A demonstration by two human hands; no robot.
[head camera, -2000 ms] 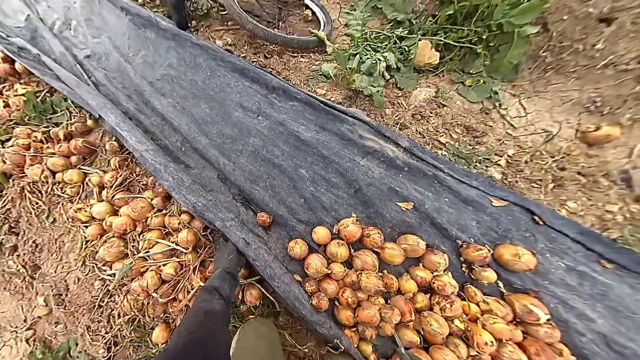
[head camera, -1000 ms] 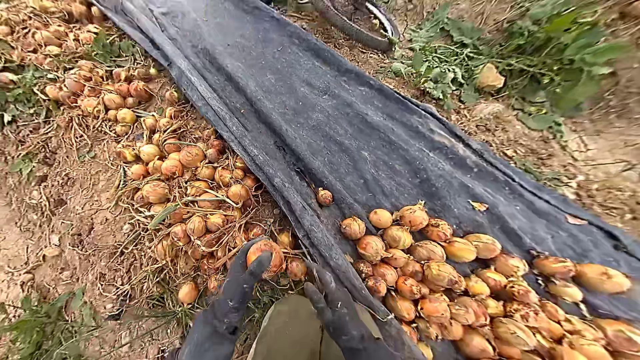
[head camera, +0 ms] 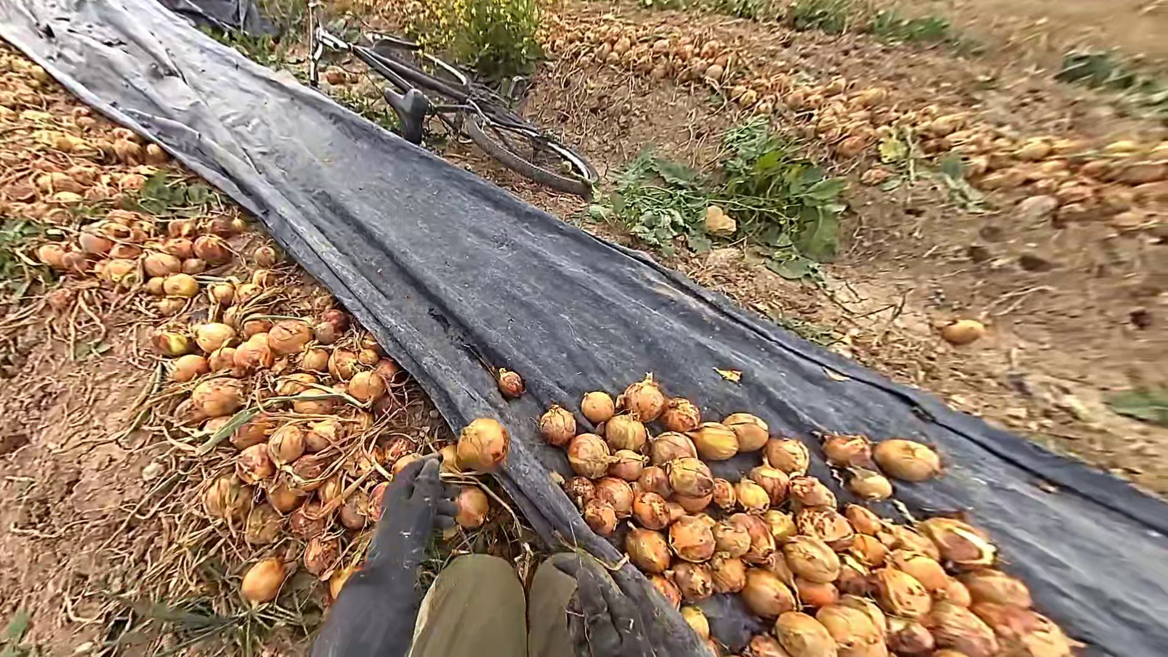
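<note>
My left hand [head camera: 415,511], in a dark glove, is beside the row of onions with tops [head camera: 301,429] on the soil. An onion [head camera: 483,444] is just past its fingertips, over the near edge of the black ground sheet [head camera: 438,265]; whether the fingers touch it is unclear. My right hand [head camera: 607,607], gloved too, is low by my knee and the sheet's edge, with its grip partly hidden. Right of it, a heap of topped onions [head camera: 776,547] lies on the sheet, and one small onion [head camera: 510,383] lies apart from the heap.
A bicycle [head camera: 484,119] lies on the ground beyond the sheet. Leafy green weeds [head camera: 730,196] grow by the far edge. A further row of onions [head camera: 821,109] runs across the soil, and a single onion [head camera: 962,331] lies on the bare ground at right.
A second ago my left hand held an onion over the row; now an onion is past its fingertips at the sheet's edge. The view has tilted up, showing more of the bicycle.
</note>
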